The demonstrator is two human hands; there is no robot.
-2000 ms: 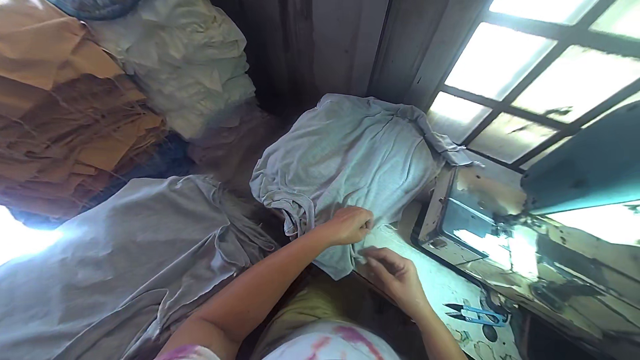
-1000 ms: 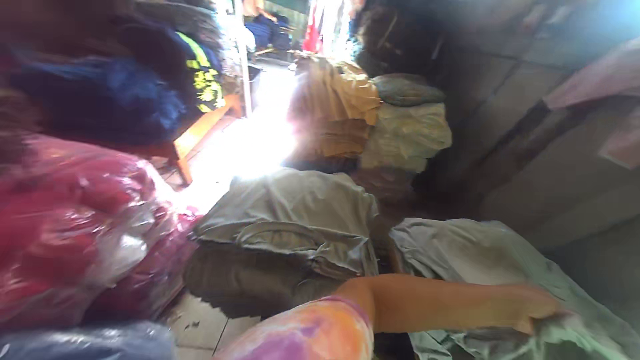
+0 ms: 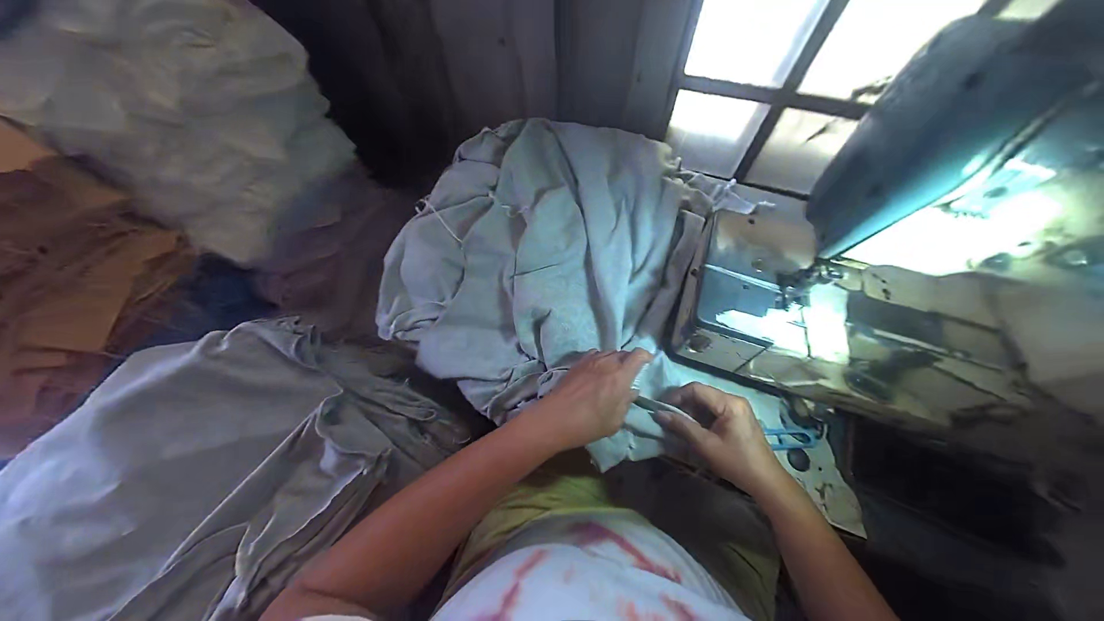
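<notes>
A heap of pale grey-green fabric (image 3: 552,250) lies beside the bed of a sewing machine (image 3: 750,293). My left hand (image 3: 599,392) grips the near edge of this fabric, fingers closed on it. Just to its right, my right hand (image 3: 720,427) pinches a folded edge of the same cloth between thumb and fingers. Blue-handled thread snips (image 3: 789,438) lie on the worn table, partly hidden behind my right hand.
A pile of grey cloth pieces (image 3: 216,431) sits at the left. Behind it are stacked orange-brown fabric (image 3: 69,276) and cream fabric (image 3: 198,112). The sewing machine's head (image 3: 931,129) overhangs the right side, near a paned window (image 3: 759,86).
The view has swung from the stacks on the left back to the machine. Both hands are now together on the near edge of the pale cloth; one second ago only one arm showed, reaching right.
</notes>
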